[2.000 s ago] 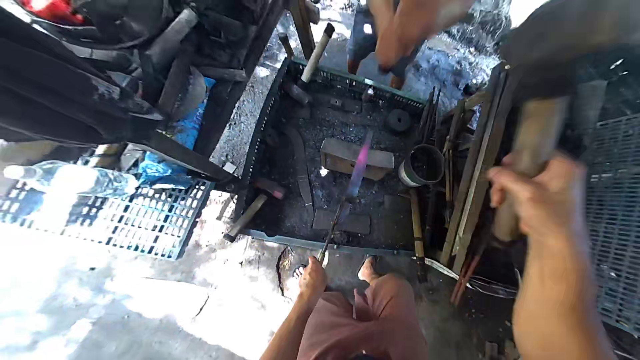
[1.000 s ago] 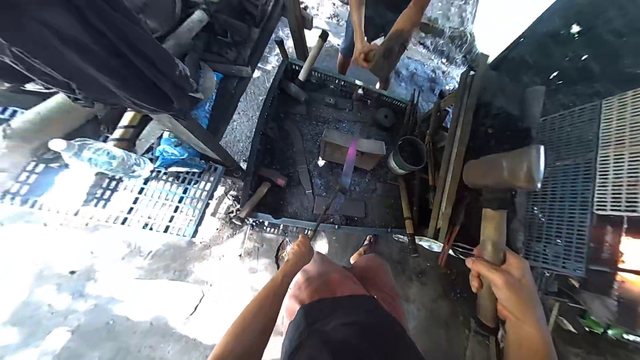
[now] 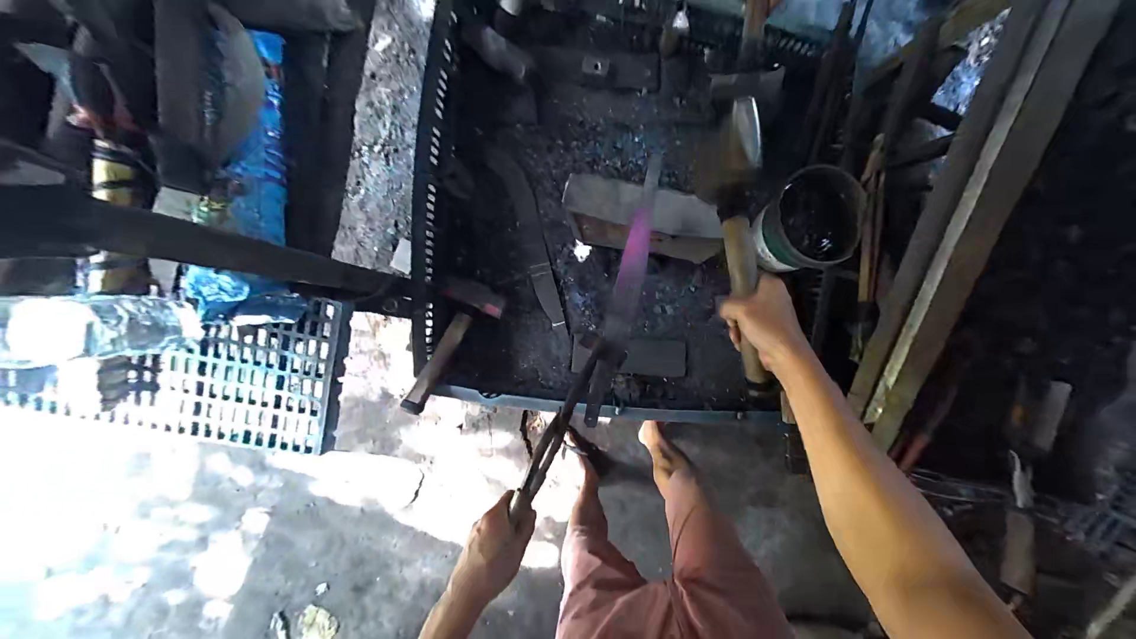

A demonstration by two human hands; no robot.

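My left hand is closed around the handles of long blacksmith's tongs. Their jaws hold a metal blade blank, part of it glowing pink, which lies across a steel anvil block. My right hand grips the wooden handle of a heavy sledgehammer. Its blurred head is in the air to the right of the blade, over the block's right end. Another hammer's head shows behind it, at the top.
A low crate surrounds the anvil block. Inside are a small hammer, a flat curved bar and a bucket of dark liquid. Wooden beams rise at right. A plastic bottle lies on a plastic grate at left.
My right hand has brought the sledgehammer from the right side to over the crate, beside the glowing blade. The co-worker's hands seen at the top before are out of view. The view has shifted.
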